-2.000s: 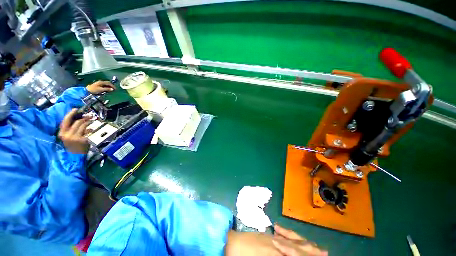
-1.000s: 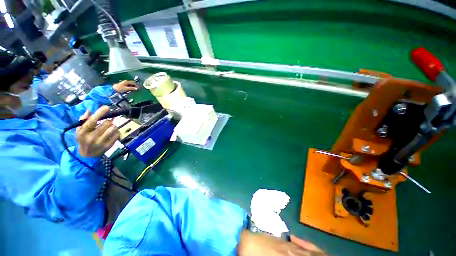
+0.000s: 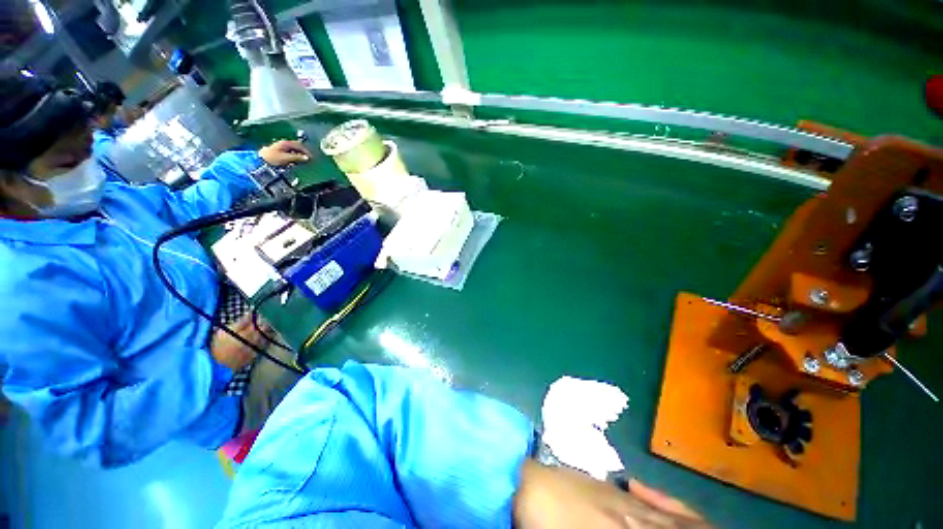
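The orange press fixture point(image 3: 688, 398) stands at the right, its upper part cut off by the right edge. The black notched part seat point(image 3: 770, 418) is on its base, with no loose part that I can make out in it. A crumpled white wiping paper point(image 3: 579, 418) lies left of the base. My left hand point(image 3: 610, 508) is at the bottom edge, below the paper, partly cut off. Its fingertips are out of the picture, so what it holds is hidden. My right hand is not in view.
A white box point(image 3: 434, 236) lies on a clear bag, beside cream tape rolls point(image 3: 362, 155) and a blue unit point(image 3: 341, 271) with cables. A person in a blue smock sits at the left. A fume hood point(image 3: 274, 93) hangs at the upper left.
The view has swung left, so the press sits further right and its red grip is nearly out of the picture. The neighbouring person's near hand has lowered. My left hand remains near the paper.
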